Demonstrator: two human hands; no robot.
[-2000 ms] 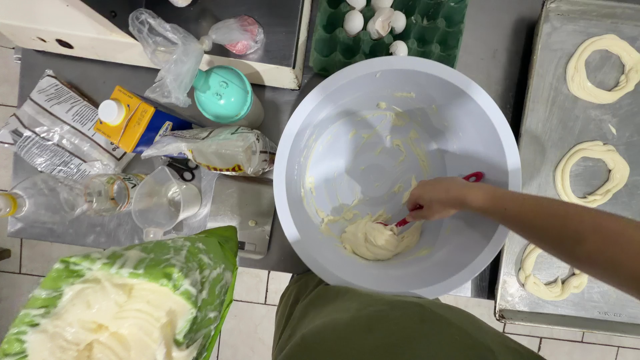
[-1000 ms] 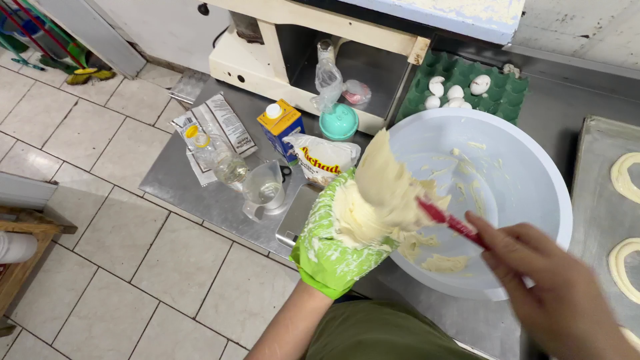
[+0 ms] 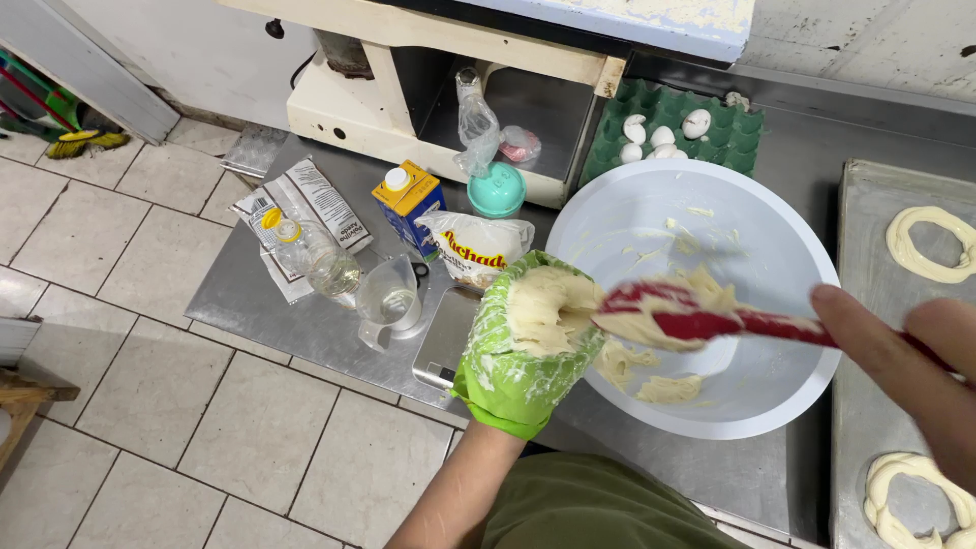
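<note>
My left hand [image 3: 507, 396] is hidden under the folded-over green plastic bag [image 3: 488, 366], which it holds upright and open at the top. Pale, thick dough [image 3: 545, 305] fills the bag's mouth. At the right, my right hand [image 3: 907, 351], blurred, grips the handle of a red spatula [image 3: 701, 324] smeared with dough. The spatula's blade is at the right edge of the bag's mouth, above the large white plastic bowl [image 3: 793, 381]. Patches of dough [image 3: 671, 389] cling to the bowl's inside.
Left of the bag are a kitchen scale [image 3: 442, 328], measuring jug [image 3: 390, 297], plastic bottle [image 3: 324, 263], carton [image 3: 412, 210], printed bag [image 3: 476, 248] and turquoise-lidded container [image 3: 496, 189]. A green egg tray [image 3: 732, 137] stands behind the bowl. Dough rings [image 3: 932, 244] lie on the metal baking tray [image 3: 858, 320] at right.
My right hand has left the bowl, where it was scooping dough, and moved with the spatula to the green bag. The spatula carries less dough than one second ago. The view has shifted left.
</note>
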